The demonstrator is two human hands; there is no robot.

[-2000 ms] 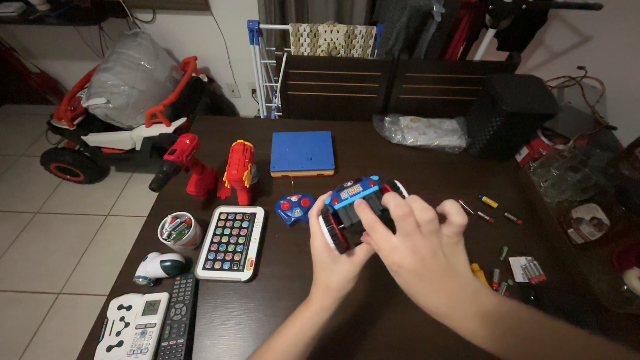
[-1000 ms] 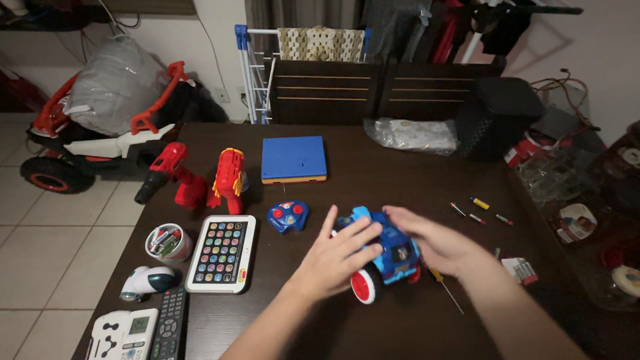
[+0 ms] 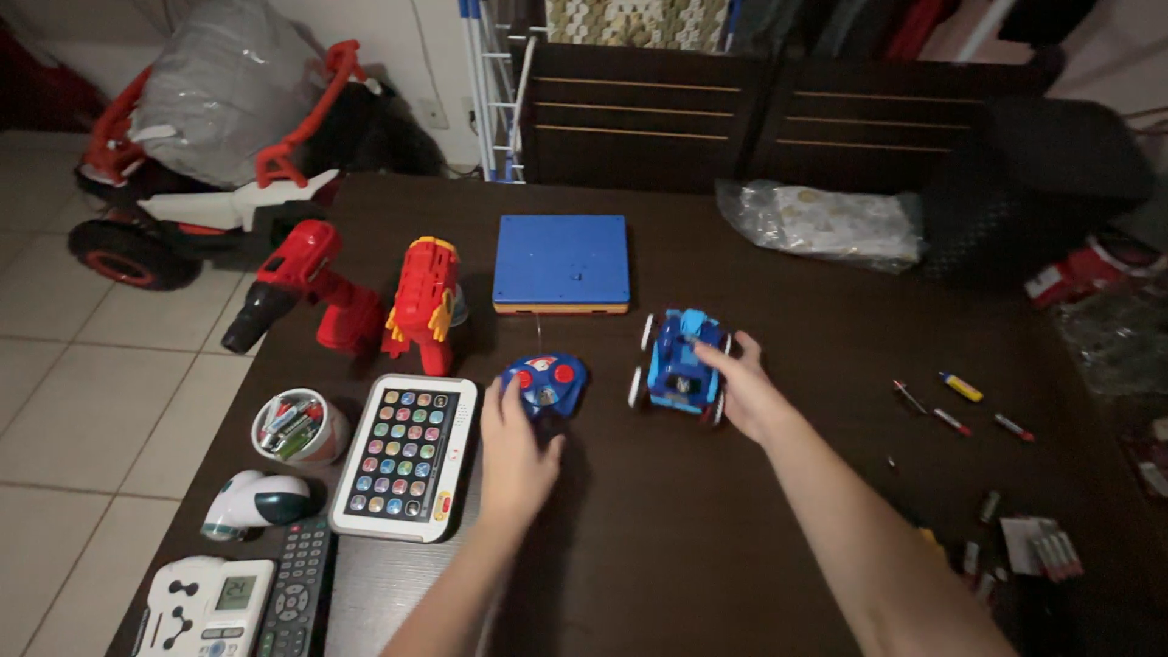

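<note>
A blue toy car with white-rimmed wheels stands upright on the dark table, right of centre. My right hand holds it from its right side, thumb over its top. To the left lies a blue toy remote control with red buttons and a thin antenna. The fingers of my left hand rest at its left edge; whether they grip it cannot be told. Left of that hand is a white toy tablet with colourful icons.
A blue case, red toy drill, red-and-yellow toy, cup of batteries, black remote and white device surround the work area. Loose batteries lie right; a plastic-wrapped package lies behind.
The car was tilted between both hands; now it stands on the table with only my right hand on it. My left hand has moved left to the toy remote control.
</note>
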